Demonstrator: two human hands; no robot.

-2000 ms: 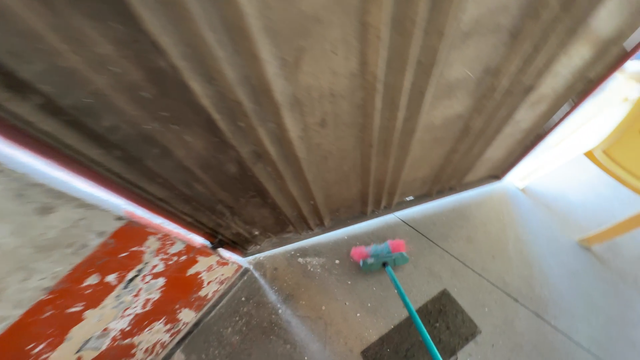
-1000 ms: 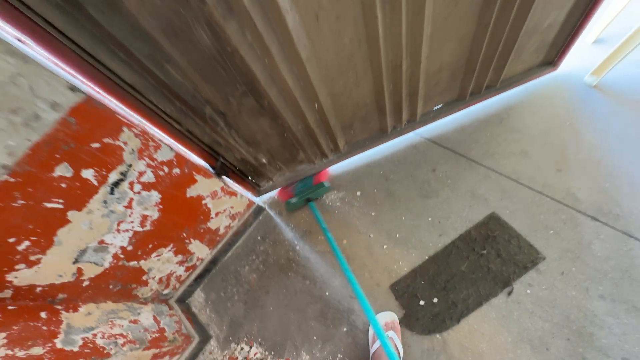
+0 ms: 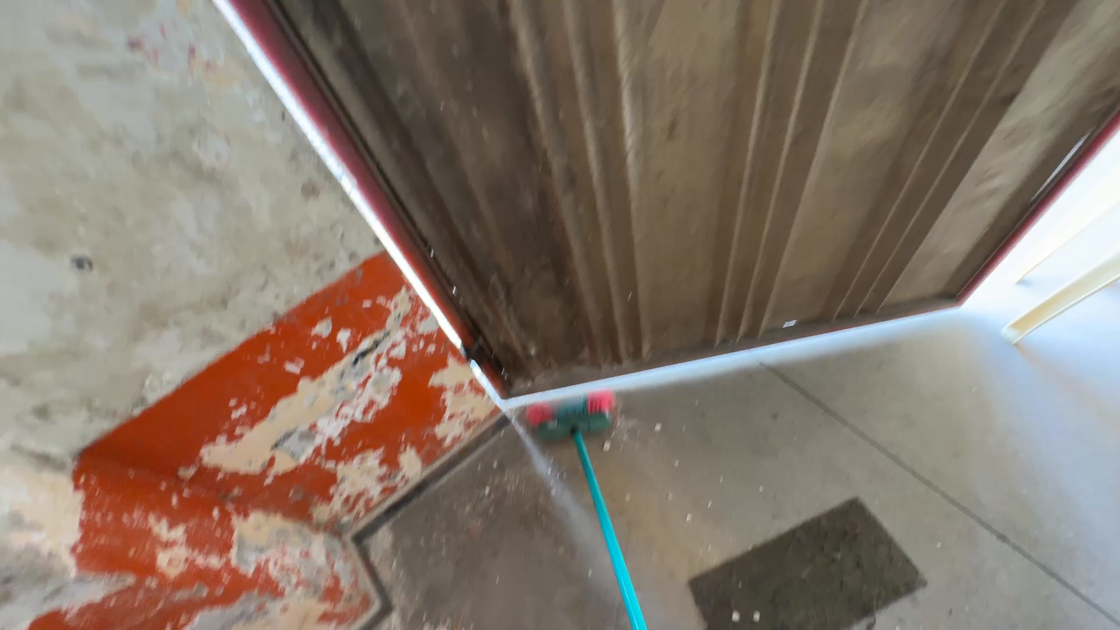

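A push broom with a teal handle (image 3: 604,525) reaches up from the bottom edge of the head view. Its green head (image 3: 573,419), with pink bristles at both ends, rests on the concrete floor (image 3: 787,437) just below the lower edge of a brown ribbed metal door (image 3: 682,175). The broom head is slightly blurred. Small pale chips and dust lie on the floor around it. Neither my left hand nor my right hand is in view, and the upper part of the handle is cut off by the frame.
On the left stands a wall (image 3: 175,175) with peeling orange-red paint (image 3: 289,385) along its lower part. A dark rectangular patch (image 3: 805,569) marks the floor at the lower right. A pale chair leg (image 3: 1059,302) shows at the right edge, beyond the door.
The broom head was farther from the door's hinge-side corner two seconds ago, then against the door's bottom edge near that corner; now it sits slightly off that edge. The foot seen earlier is out of view.
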